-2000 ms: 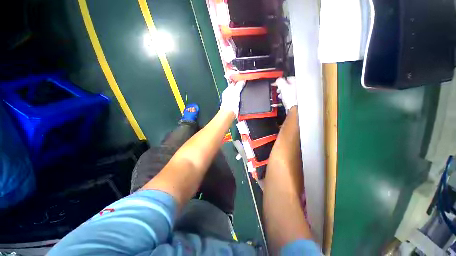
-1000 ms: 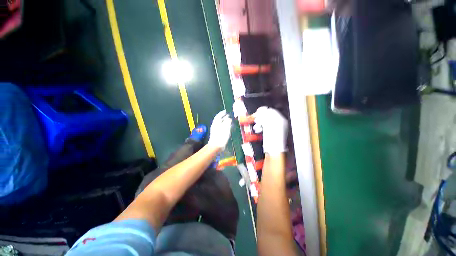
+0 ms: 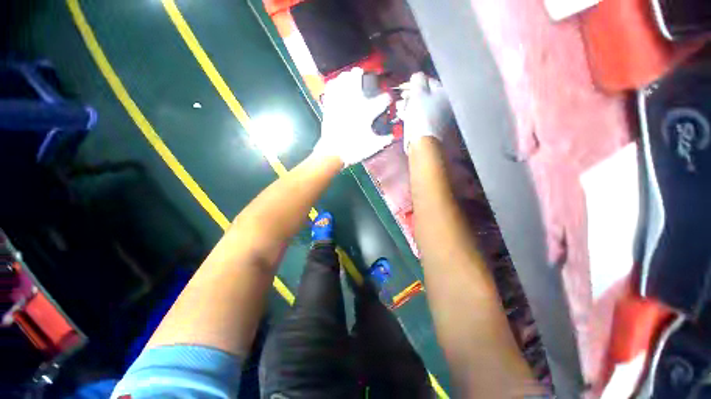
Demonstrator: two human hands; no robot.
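Observation:
A black electronic unit [image 3: 331, 35] lies on the low shelf beyond my hands, with red strips around it. My left hand [image 3: 349, 118], in a white glove, is over the shelf's front edge. Its fingers are spread around and over a dark and red item, mostly hidden under the glove; whether it grips it is unclear. My right hand [image 3: 421, 109], also in a white glove, is just right of it, fingertips bent together at the item's right side. A small thin thing shows at those fingertips, too blurred to name.
The grey bench edge [image 3: 499, 156] runs close along my right forearm. Pink mat [image 3: 514, 86] covers the bench top, with black bag-like items [image 3: 682, 203] and red pieces on it. A blue stool [image 3: 47, 117] stands at left. My feet are on the green floor [image 3: 195, 101].
The view has shifted along the shelf and bench. My hands, apart one second ago, are now close together over the shelf. The earlier unit between my hands is no longer there.

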